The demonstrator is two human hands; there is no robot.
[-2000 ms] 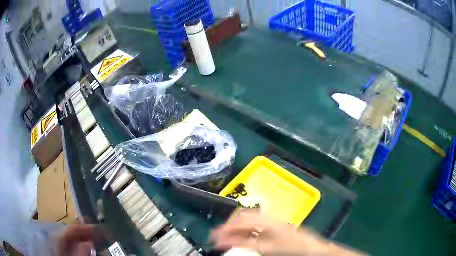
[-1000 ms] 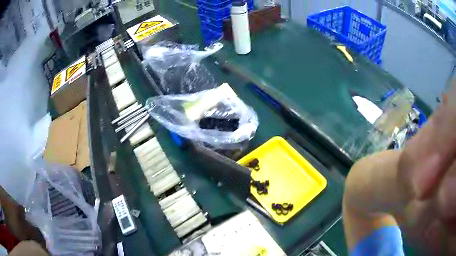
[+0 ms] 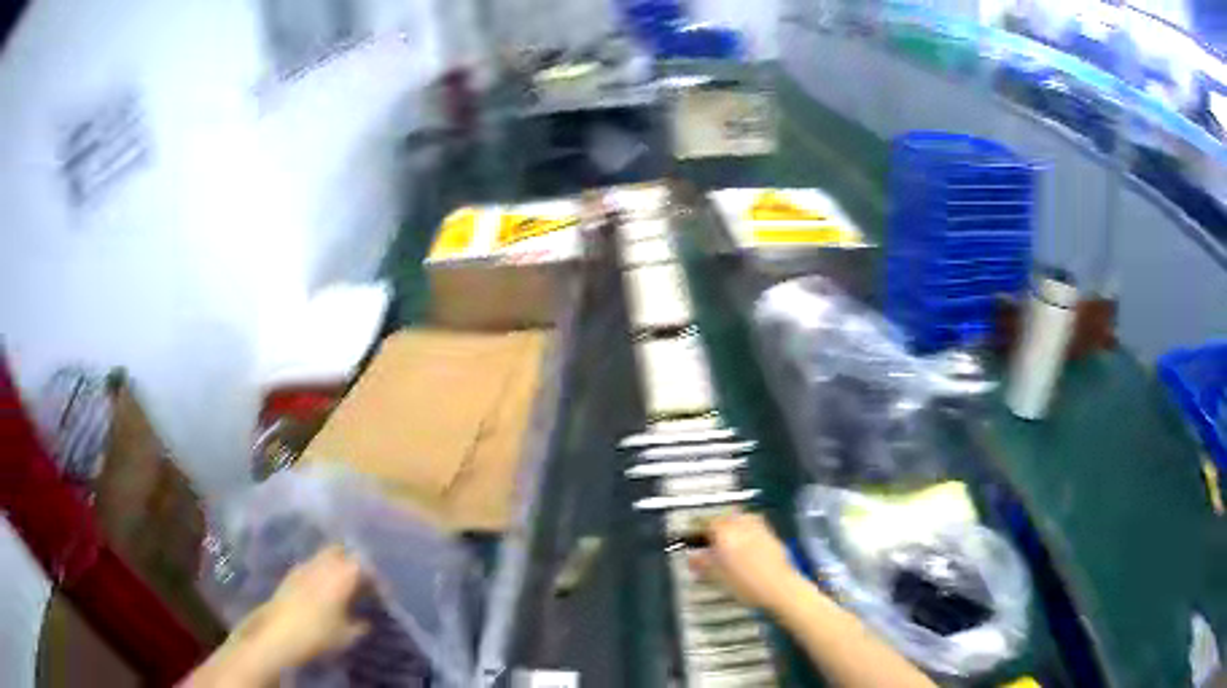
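Observation:
My left hand [image 3: 320,601] is at the lower left, on the cloudy plastic bag of tubes [image 3: 404,578]; blur hides whether its fingers grip it. My right hand [image 3: 740,554] is over the row of pale carriers [image 3: 677,374] on the green line, just below several silvery rods [image 3: 689,466] that lie across the row. I cannot tell whether its fingers hold anything. The clear bag of black rings [image 3: 935,601] lies right of my right hand. A sliver of the yellow tray [image 3: 1023,683] shows at the bottom edge.
Brown cardboard [image 3: 437,403] lies left of the line's rail. Warning-label boxes stand left [image 3: 505,269] and right [image 3: 785,222] of the line. Another plastic bag [image 3: 861,383], blue crates [image 3: 958,242] and a white bottle [image 3: 1040,347] are at the right. A small white device [image 3: 545,679] is at the bottom edge.
The view has swung left along the line. My right hand has moved from the right side to the carriers near the rods. My left hand now shows at the bag of tubes.

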